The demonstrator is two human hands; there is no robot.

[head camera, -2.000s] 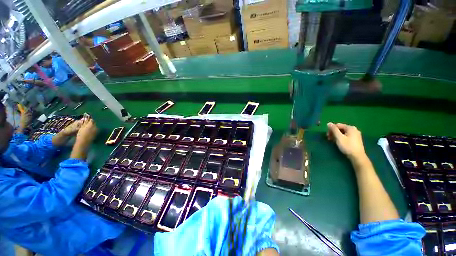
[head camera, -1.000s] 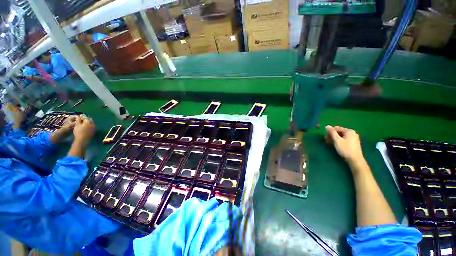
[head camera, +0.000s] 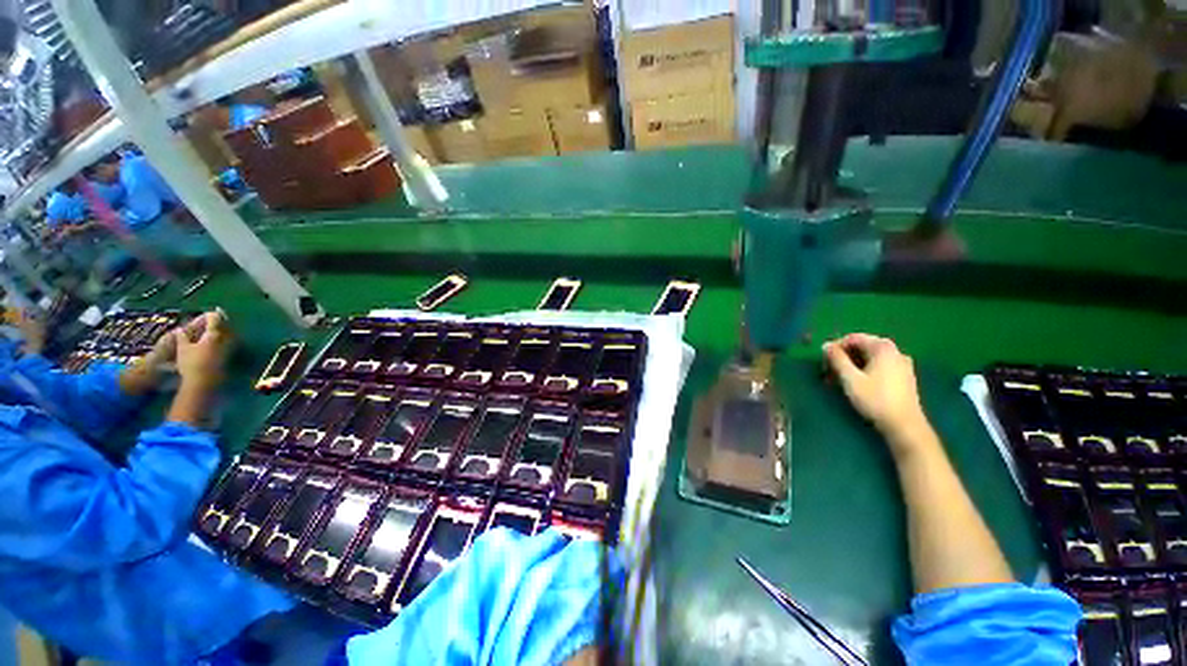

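Note:
The green hand press (head camera: 807,267) stands mid-bench, with its brownish fixture (head camera: 742,429) on a clear plate below the head. A flat dark patch shows on the fixture; I cannot tell whether it is a phone unit. My right hand (head camera: 870,377) is just right of the press head, fingers loosely curled, holding nothing visible. My left sleeve lies over the near right corner of the left tray (head camera: 430,436); my left hand is cut off by the bottom edge. The left tray holds rows of phone units.
Tweezers (head camera: 797,609) lie before the press. The right tray (head camera: 1100,475) holds phone units. Several loose phone units (head camera: 559,295) lie behind and beside the left tray. Another worker (head camera: 98,488) sits at the left. A slanting white post (head camera: 195,182) meets the bench behind the left tray.
The view has shifted slightly. My left sleeve has drawn back a little toward the bottom edge. My right hand keeps its place beside the press. The other worker's hands have moved slightly.

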